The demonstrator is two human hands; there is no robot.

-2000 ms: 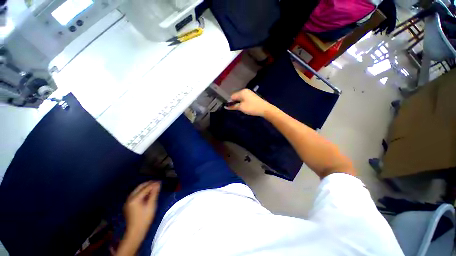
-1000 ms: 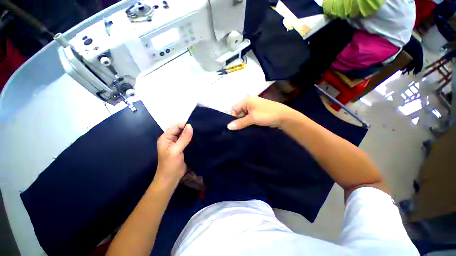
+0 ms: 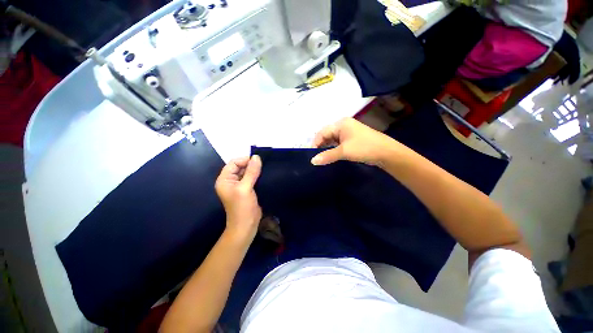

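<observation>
A dark garment panel (image 3: 338, 208) hangs from both my hands over my lap. My left hand (image 3: 240, 188) pinches its upper left corner. My right hand (image 3: 348, 144) pinches its top edge farther right. The top edge between the hands is nearly straight. Another dark panel (image 3: 149, 221) lies on the left of the table, its upper corner at the needle and presser foot (image 3: 188, 134) of the white sewing machine (image 3: 214, 52). Whether that corner is under the foot is too small to tell.
Yellow-handled snips (image 3: 318, 81) lie under the machine's right end. More dark cloth drapes over a metal bar frame (image 3: 471, 129) at right. A person in pink and white (image 3: 504, 52) sits at the upper right near a red crate (image 3: 465, 101). A pale-blue trough (image 3: 55, 107) curves behind the table.
My right hand came from the rack side with a panel, and my left hand rose from my lap to grip its corner. Since one second ago the top edge has been drawn straighter.
</observation>
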